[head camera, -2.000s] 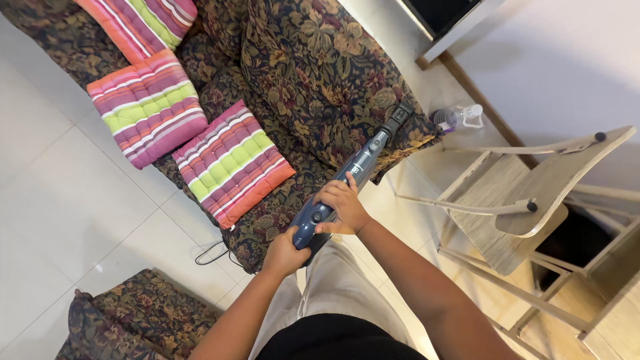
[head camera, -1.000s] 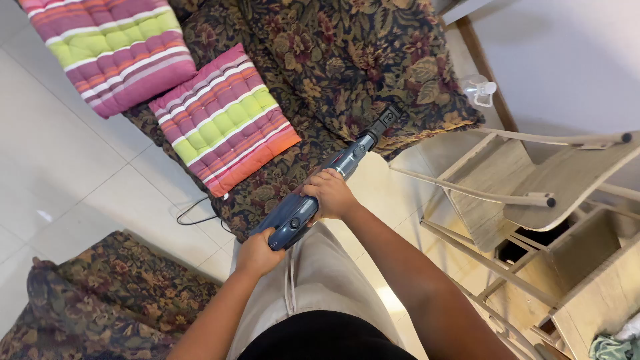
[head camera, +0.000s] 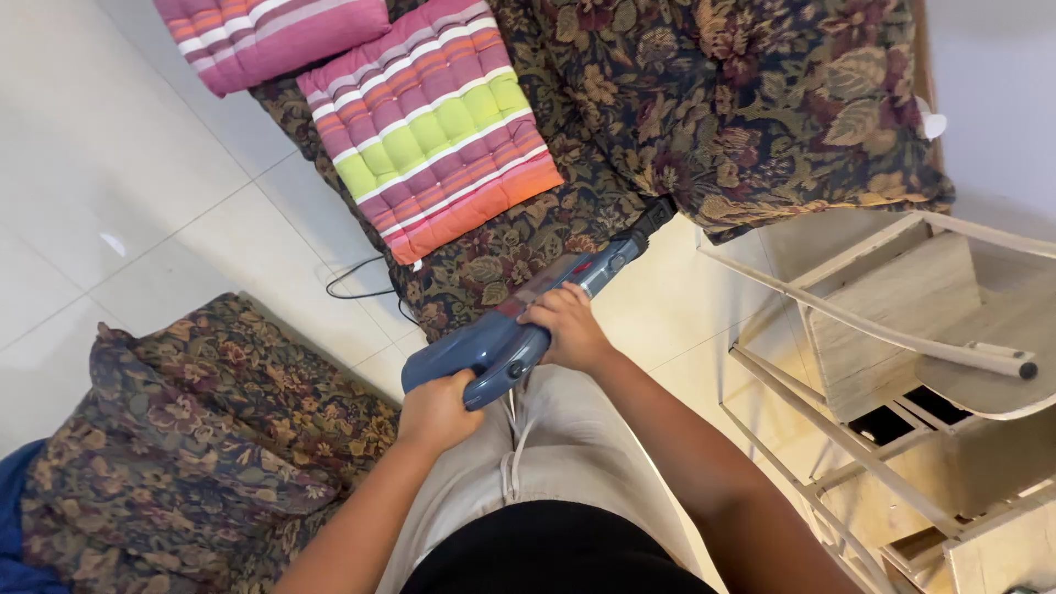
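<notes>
A blue handheld vacuum cleaner (head camera: 503, 318) slants across the middle of the head view. My left hand (head camera: 441, 411) grips its handle at the rear, and my right hand (head camera: 568, 326) is closed around its body nearer the front. The black nozzle (head camera: 656, 216) points up and right, its tip at the lower edge of the floral sofa backrest (head camera: 742, 107), where it meets the seat (head camera: 503, 264). Left of the nozzle, a striped tufted cushion (head camera: 433, 136) lies on the seat, with another striped cushion (head camera: 280, 37) beyond it at the top left.
A second floral-covered seat (head camera: 214, 445) stands at the lower left, with blue cloth (head camera: 25, 520) beside it. Wooden chairs with metal frames (head camera: 891, 330) stand at the right, close to my right arm. A thin black cable (head camera: 355, 285) loops on the tiled floor (head camera: 198, 223) by the sofa.
The nozzle has moved from the floral backrest's outer part down to its lower edge by the seat. Both hands keep hold of the vacuum. The view has shifted closer to the sofa.
</notes>
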